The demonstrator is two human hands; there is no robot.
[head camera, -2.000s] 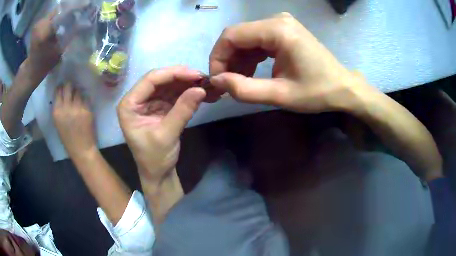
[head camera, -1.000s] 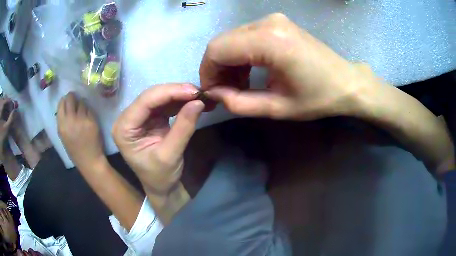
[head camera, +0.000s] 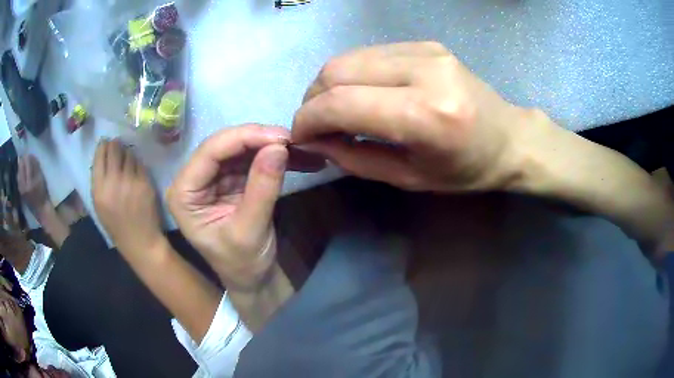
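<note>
My left hand (head camera: 233, 196) is palm up, with thumb and index finger pinched on a tiny dark part (head camera: 288, 145), too small and covered to name surely. My right hand (head camera: 414, 118) meets it from the right, its fingertips closed at the same part. The fingertips of both hands nearly touch, above the near edge of the white foam sheet. A wired connector (head camera: 293, 3) with a black block and short yellow and dark wires lies alone on the sheet at the top edge of the view.
A clear bag of yellow and dark red wire bundles (head camera: 157, 74) lies at the upper left. A neighbour's hand (head camera: 124, 193) rests left of my left hand. Loose yellow and red bundles (head camera: 77, 118) lie beyond it. The foam sheet (head camera: 473, 44) stretches to the right.
My right hand's fingers have folded down and closed over the part, closing the gap seen between thumb and fingers. My left thumb has shifted slightly left. The view has shifted a little.
</note>
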